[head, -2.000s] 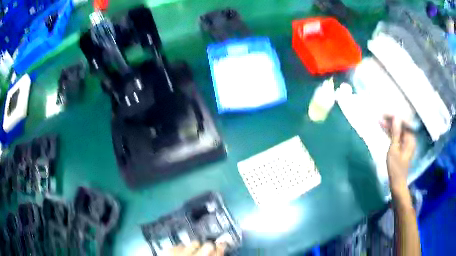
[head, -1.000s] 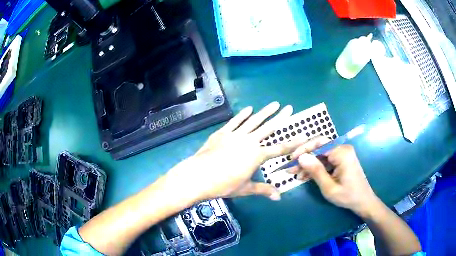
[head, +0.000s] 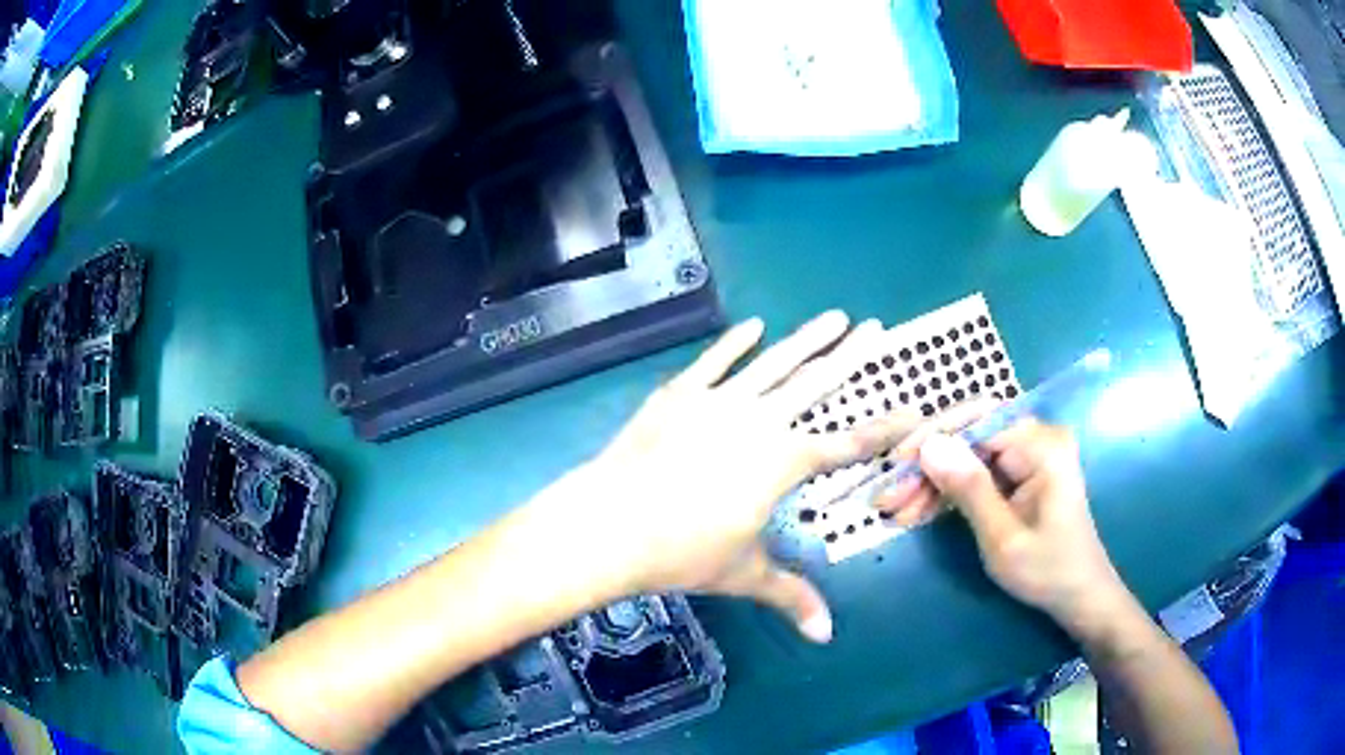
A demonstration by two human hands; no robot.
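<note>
The cream dot sheet point(head: 959, 354) with rows of black adhesive dots lies on the green mat in front of me. My left hand point(head: 723, 465) is spread flat over the sheet's left part, fingers apart, holding nothing. My right hand point(head: 1010, 509) grips thin pen-like tweezers point(head: 1040, 398); their point is low on the sheet, near the lower dots, and whether it holds a dot cannot be told. A black housing point(head: 649, 671) lies open side up below my left hand, partly hidden by my forearm.
The black press fixture point(head: 516, 332) stands behind my left hand. Black housings point(head: 251, 516) line the left side. A blue parts bin point(head: 826, 145), red parts bin point(head: 1099, 37), squeeze bottle point(head: 1072, 177), white wipe point(head: 1195, 280) and perforated sheet point(head: 1246, 185) lie at the back and right.
Two seconds ago my left hand was at the housing and my right at the far-right papers. Both are now over the dot sheet, tweezers in the right. Since one second ago they moved little.
</note>
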